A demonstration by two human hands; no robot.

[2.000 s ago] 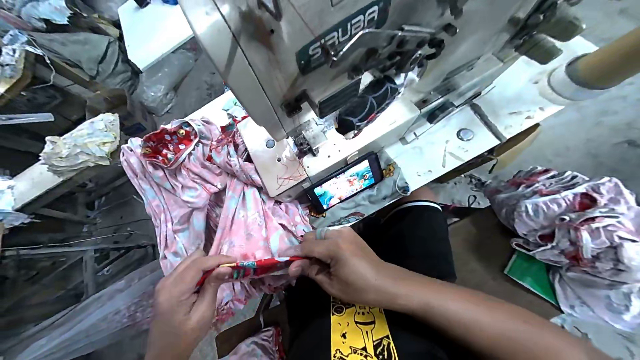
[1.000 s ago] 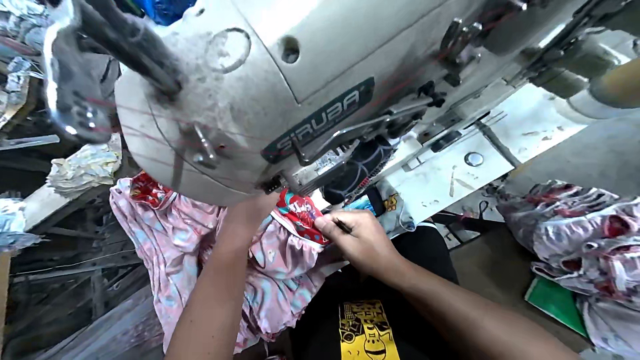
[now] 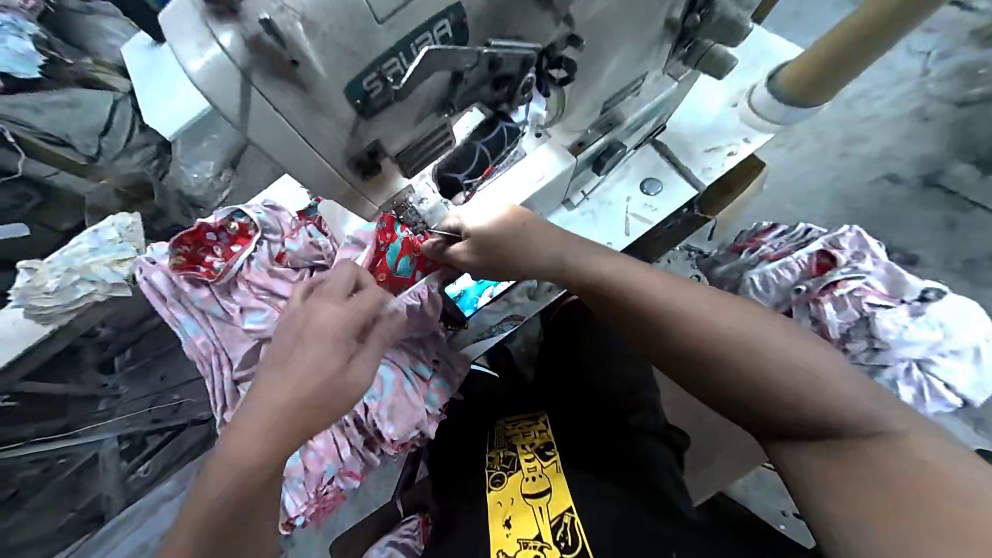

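Note:
A red printed fabric piece, joined to pink printed fabric, lies under the needle area of a Siruba sewing machine. At its right edge my right hand pinches the cloth and a thin pointed metal tool, whose kind I cannot tell. My left hand rests on the pink fabric just left of the red piece, fingers bent; whether it grips the cloth is unclear. More pink garments with red inner fabric spread to the left and hang over the table edge.
A lit phone lies partly under my right hand at the table edge. Stacked pale cloth pieces sit at far left. A heap of garments is at right. A thick tan pole rises by the white machine table.
Two seconds ago both hands held a red strip stretched above my lap; now the red fabric is at the needle area. Since one second ago, my left hand has come back from beneath the machine head.

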